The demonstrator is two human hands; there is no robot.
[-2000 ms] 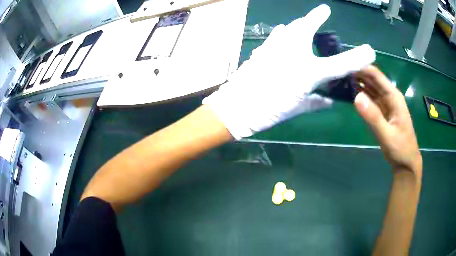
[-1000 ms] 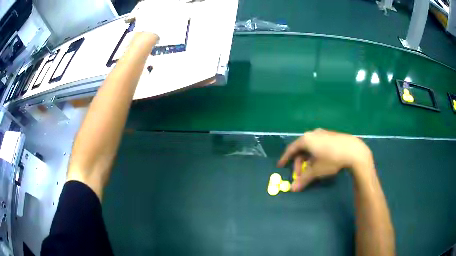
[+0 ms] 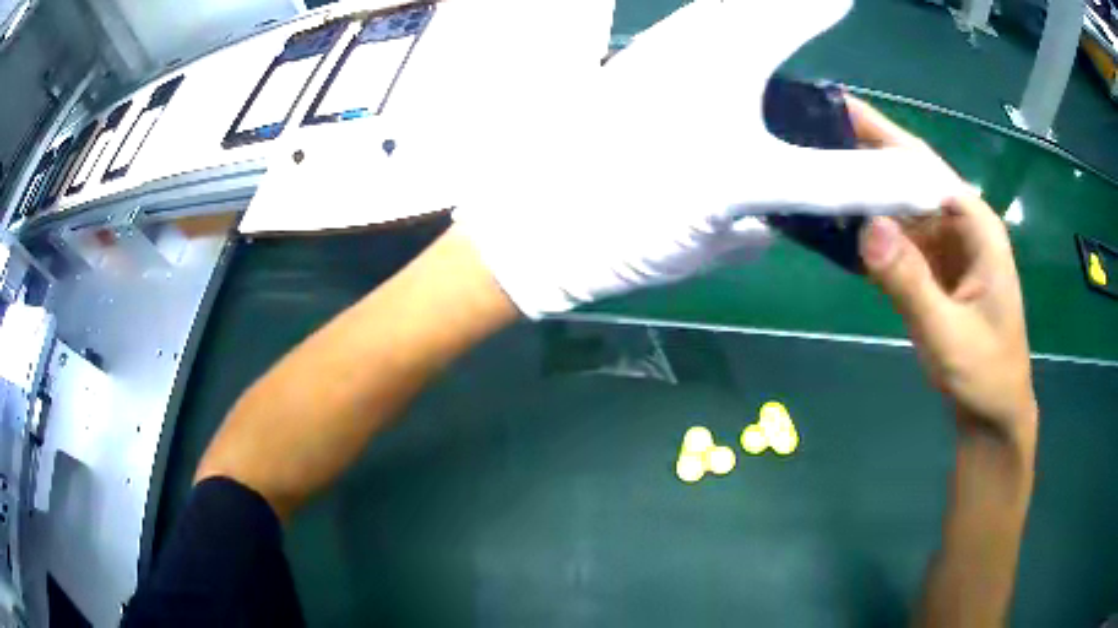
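My left hand (image 3: 650, 172), in a white knit glove, reaches across the upper middle and grips a black phone frame (image 3: 809, 117). My bare right hand (image 3: 950, 264) holds the same frame from its right side. The glove covers much of the frame, and whether a yellow piece sits in it cannot be seen. Two yellow three-lobed pieces lie on the dark-green bench, one on the left (image 3: 704, 455) and one on the right (image 3: 771, 429), close together but apart.
A white carrier board (image 3: 356, 190) with black frames is at upper left. The glossy green belt (image 3: 687, 288) runs behind the bench, with a frame bearing a yellow piece (image 3: 1097, 268) at the right edge. Clear film (image 3: 631, 356) lies by the belt edge. Metal machinery (image 3: 110, 356) stands left.
My left hand has come from the carrier board to the middle with a frame. My right hand has left the bench and rose to that frame. Two yellow pieces now lie on the bench.
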